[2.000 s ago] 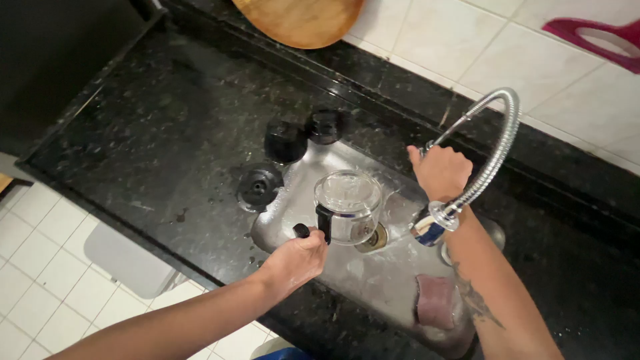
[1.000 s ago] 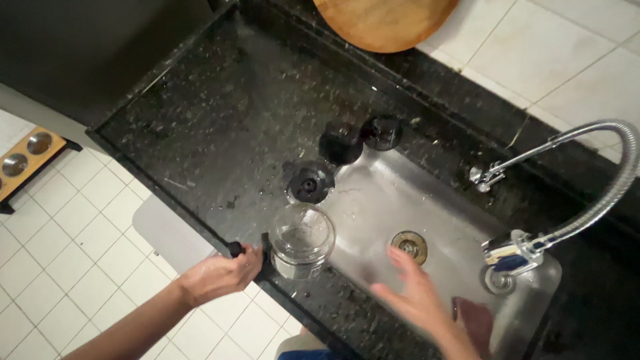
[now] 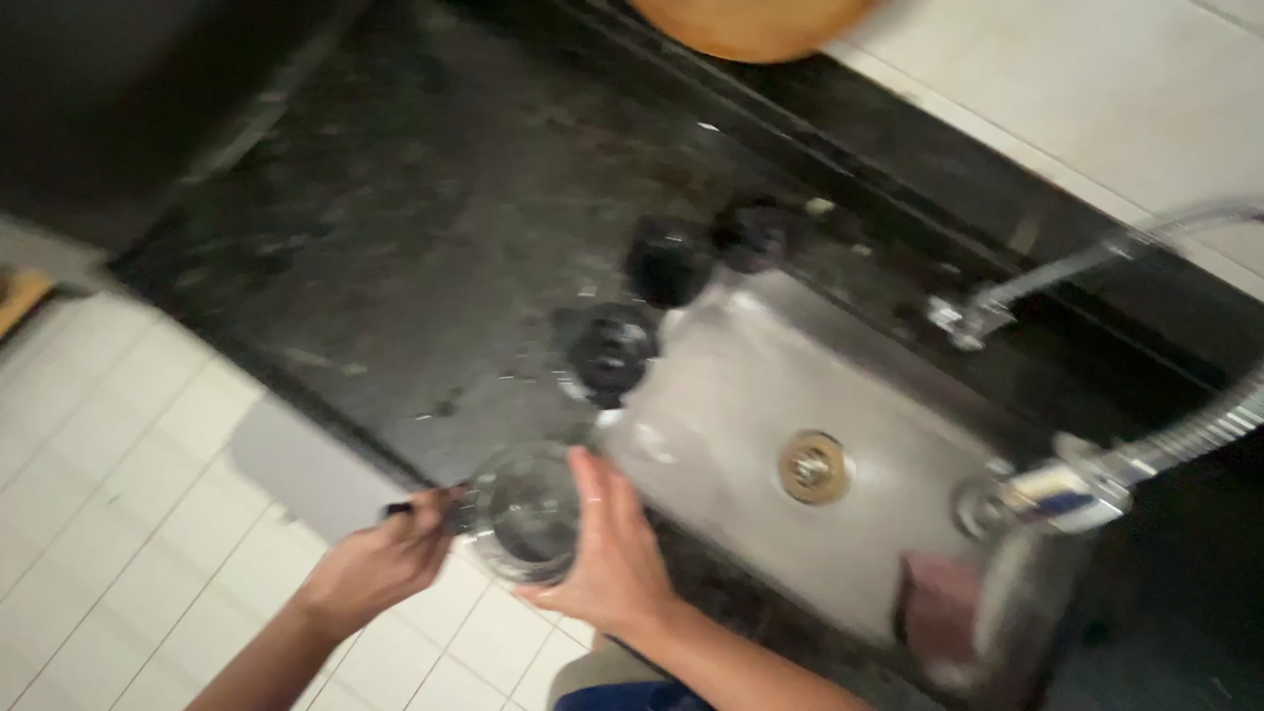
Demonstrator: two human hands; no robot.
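A clear glass carafe is held over the front edge of the black stone counter. My left hand is closed on its black handle. Against the carafe's right side, my right hand rests with its fingers spread around the glass. Just behind the carafe, a round black plastic part lies on the counter by the sink's corner. Two more black pieces, one cup-shaped and one smaller, sit farther back beside the sink. The view is blurred.
The steel sink has a brass-coloured drain strainer and a reddish-brown sponge or cloth. A coiled faucet with its spray head hangs over its right side. A round wooden board leans at the back. Pale tiles cover the floor.
My left hand has brought the carafe from over the sink to the counter's front edge. My right hand has left the faucet and now touches the glass. The view has shifted.
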